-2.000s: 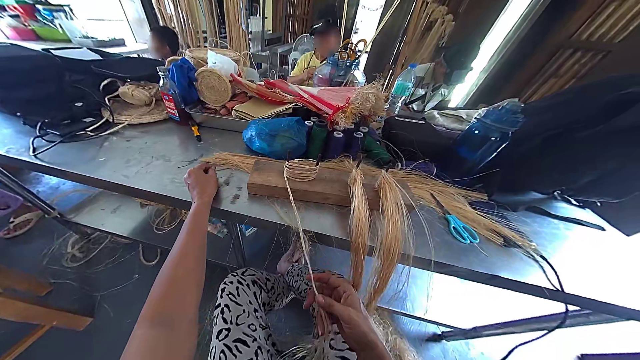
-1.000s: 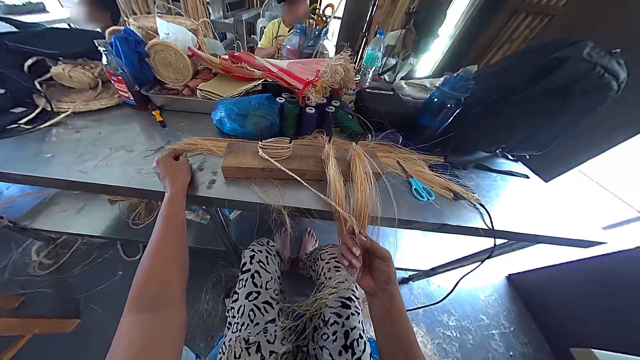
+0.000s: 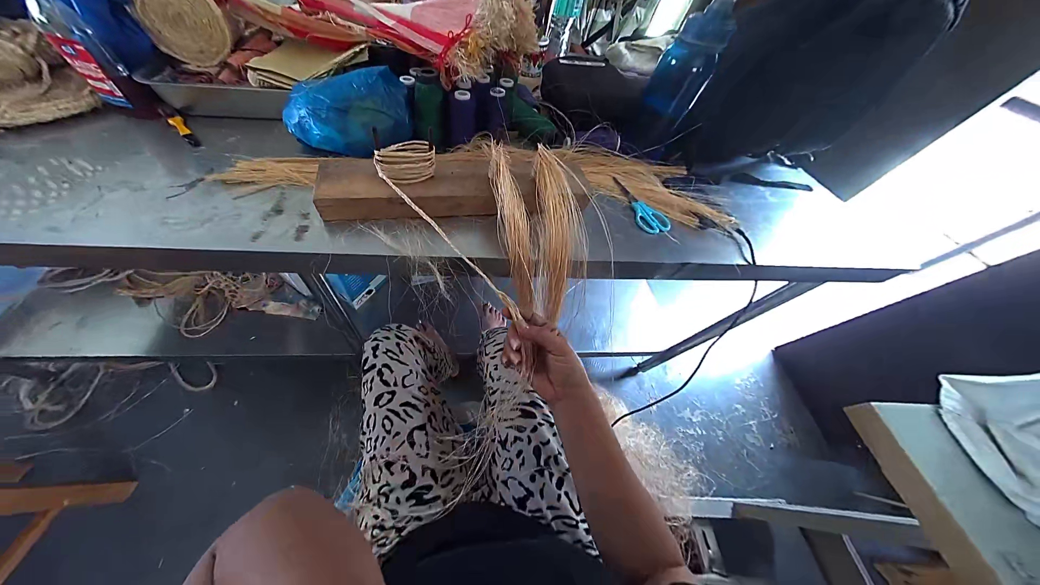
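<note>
My right hand (image 3: 540,353) is closed on the end of a braided fiber cord (image 3: 455,245) and on loose fiber ends hanging below it. The cord runs up to a coil (image 3: 405,162) wound around pegs on a wooden block (image 3: 455,199). Two hanks of straw-colored fiber, a left one (image 3: 512,227) and a right one (image 3: 556,227), hang from the block over the table's front edge to just above my hand. Of my left arm only the upper part shows at the bottom; the left hand is hidden. More fiber (image 3: 634,175) lies behind the block.
Blue-handled scissors (image 3: 651,218) lie right of the block on the metal table (image 3: 244,219). Behind it are a blue plastic bag (image 3: 349,112), thread spools (image 3: 461,118) and a blue bottle (image 3: 686,65). A yellow-black cutter (image 3: 180,127) lies at left. A black cable (image 3: 751,301) hangs at right.
My left hand, earlier resting at the table's front edge left of the block, has left the view. My right hand still holds the cord, now just below the hanging hanks. The view tilts downward.
</note>
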